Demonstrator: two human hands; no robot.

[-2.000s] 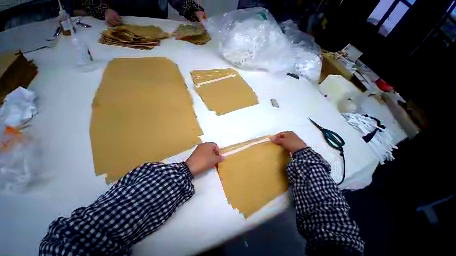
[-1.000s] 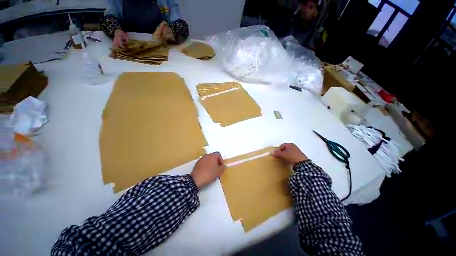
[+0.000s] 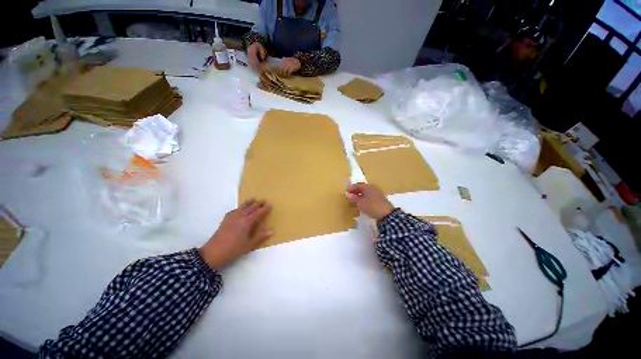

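Note:
A large flat tan panel (image 3: pixel 295 168) lies in front of me. My left hand (image 3: pixel 237 231) rests on its lower left edge with the fingers spread, holding nothing. My right hand (image 3: pixel 367 199) is at its right edge, thumb and fingertips closed at the panel's edge; a small whitish bit shows at the fingertips, too small to tell. A smaller tan panel with a white strip (image 3: pixel 455 245) lies at the right, partly hidden by my right forearm. Another tan panel with a white strip (image 3: pixel 399 168) lies beyond it.
Dark green scissors (image 3: pixel 549 265) and a small grey block (image 3: pixel 464 193) are at the right. Clear bags (image 3: pixel 450 105) stand at the far right. Crumpled paper (image 3: pixel 153 135), an orange-printed bag (image 3: pixel 133 193) and a brown pile (image 3: pixel 116 91) are at the left. A person's hands work on tan pieces (image 3: pixel 292 85) beyond.
Both hands have left the small panel with the strip and moved to the large tan panel on its left. The view has turned left, showing more of the left side of the table.

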